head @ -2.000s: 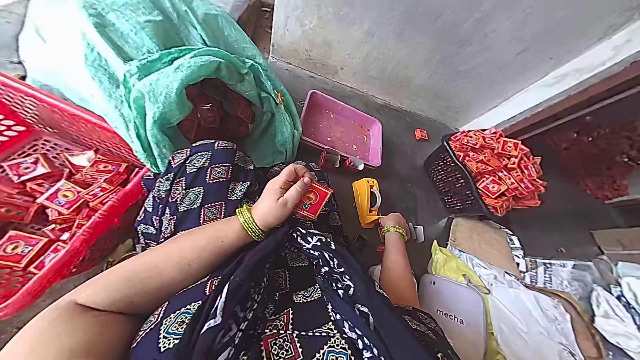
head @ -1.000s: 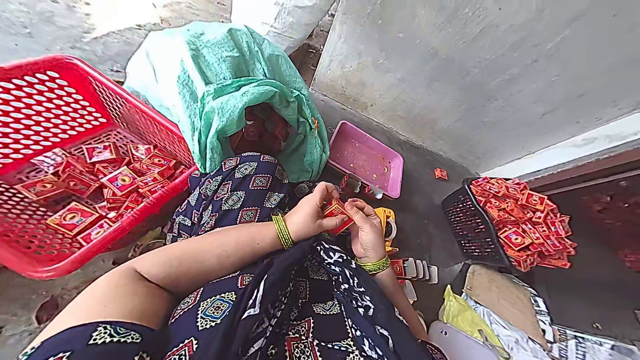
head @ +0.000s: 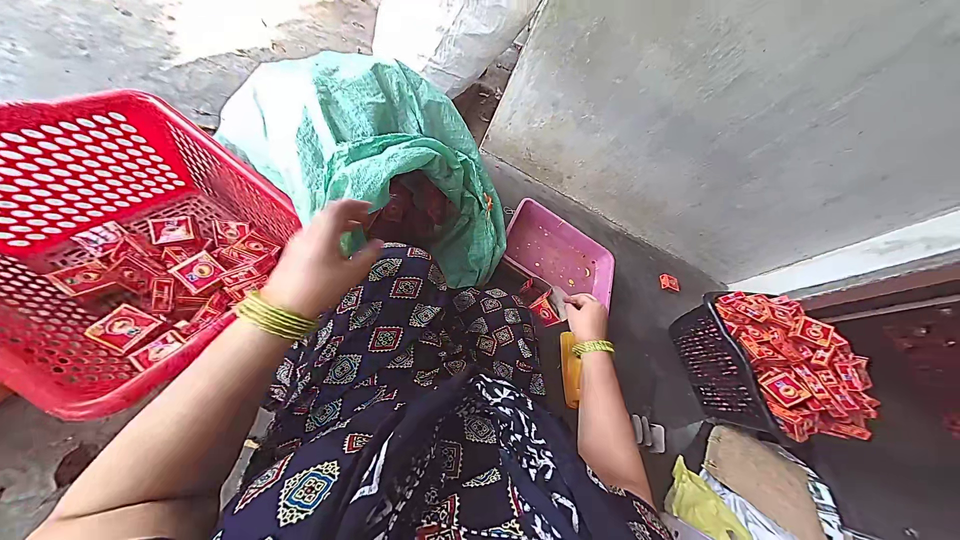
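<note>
My left hand (head: 322, 259) is raised between the red plastic basket (head: 161, 112) and the green woven sack (head: 375, 105), its fingers apart and nothing in it. Small printed red boxes (head: 199, 271) lie loose in that basket. Near the pink tray (head: 559, 247), my right hand (head: 587, 316) has its fingertips on a small pale piece (head: 559, 300), next to a red printed packet (head: 544, 309); whether it grips the piece is hard to tell. A yellow tool or dispenser (head: 571, 371) lies beside my right wrist, partly hidden. Dark reddish contents (head: 412, 210) show in the sack's mouth.
A black basket (head: 712, 360) heaped with small red boxes (head: 806, 367) stands at the right. One red box (head: 669, 283) lies on the floor near the wall (head: 720, 127). Yellow plastic (head: 701, 499) and a brown cardboard piece (head: 761, 472) are at lower right.
A second ago both hands were together on a small red box over my lap; they are now apart, the left emptied and farther left, the right near the pink tray.
</note>
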